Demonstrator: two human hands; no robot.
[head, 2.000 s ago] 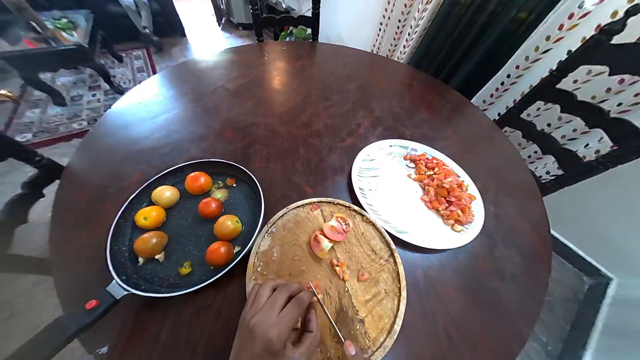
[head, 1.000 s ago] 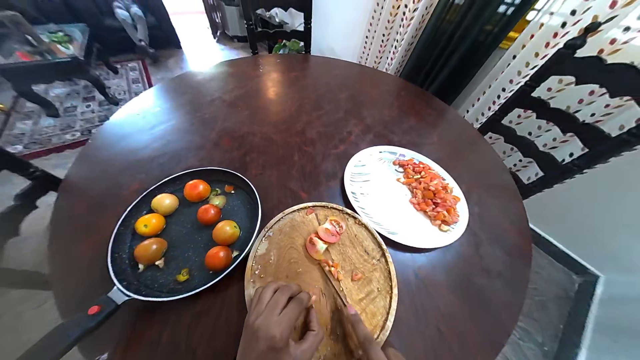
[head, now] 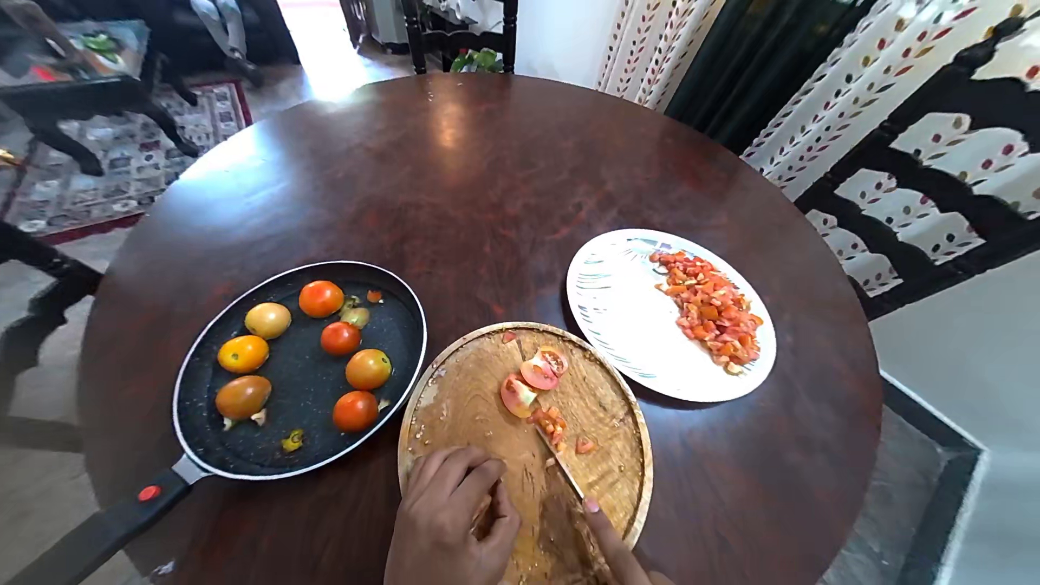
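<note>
My right hand (head: pixel 621 552), at the bottom edge, holds a knife (head: pixel 561 463) with its index finger along the blade; the handle is hidden. The blade tip touches a small heap of chopped tomato (head: pixel 550 424) on the round wooden board (head: pixel 455 374). Just beyond the heap lie cut tomato pieces (head: pixel 544 368). My left hand (head: pixel 459 516) rests on the board's near left part with fingers curled; whether something is under them is hidden. A white plate (head: pixel 609 301) at the right bears diced tomato (head: pixel 711 309).
A black frying pan (head: pixel 301 398) with several whole tomatoes (head: pixel 321 299) stands at the left, its handle (head: pixel 106 520) pointing to the near left. All stand on a round dark wooden table (head: pixel 487 179). Carved chairs (head: pixel 934 171) stand around it. A person's legs (head: pixel 221 28) show far back left.
My right hand has come further into view, its finger now along the knife. Against two seconds ago, the blade has moved away from my left hand to the chopped heap.
</note>
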